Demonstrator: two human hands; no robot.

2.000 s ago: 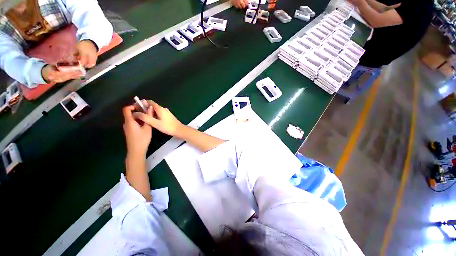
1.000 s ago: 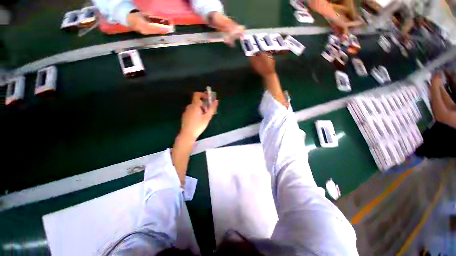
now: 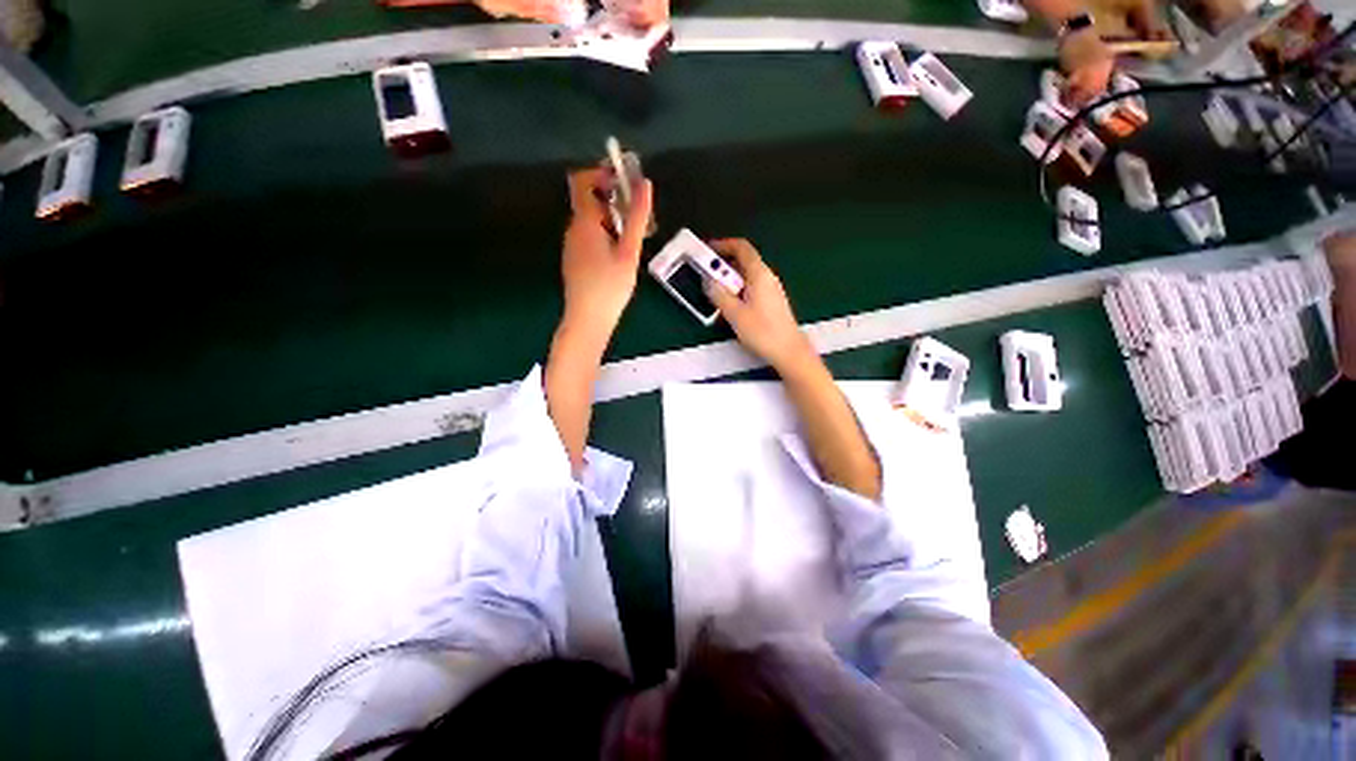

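Note:
My right hand (image 3: pixel 762 309) holds a white device housing (image 3: pixel 690 278) by its right end, over the near part of the green conveyor belt. The housing's large window and small round hole face up. My left hand (image 3: pixel 602 245) is a little to the left and farther forward, over the belt. It pinches a thin pale piece (image 3: pixel 616 182) seen edge-on between thumb and fingers; whether it is a housing or a cover I cannot tell. The two hands are apart.
Housings with dark windows (image 3: pixel 409 107) lie on the belt at left and right. Two loose housings (image 3: pixel 1031 370) are on the near bench, beside a white scrap (image 3: pixel 1025 534). Stacked housings (image 3: pixel 1212 372) stand far right. White paper (image 3: pixel 372 595) lies under my forearms. Coworkers' hands are across the belt.
My right hand has come back from the far side of the belt, now with a housing in it. My left hand still holds the thin piece. The view has shifted.

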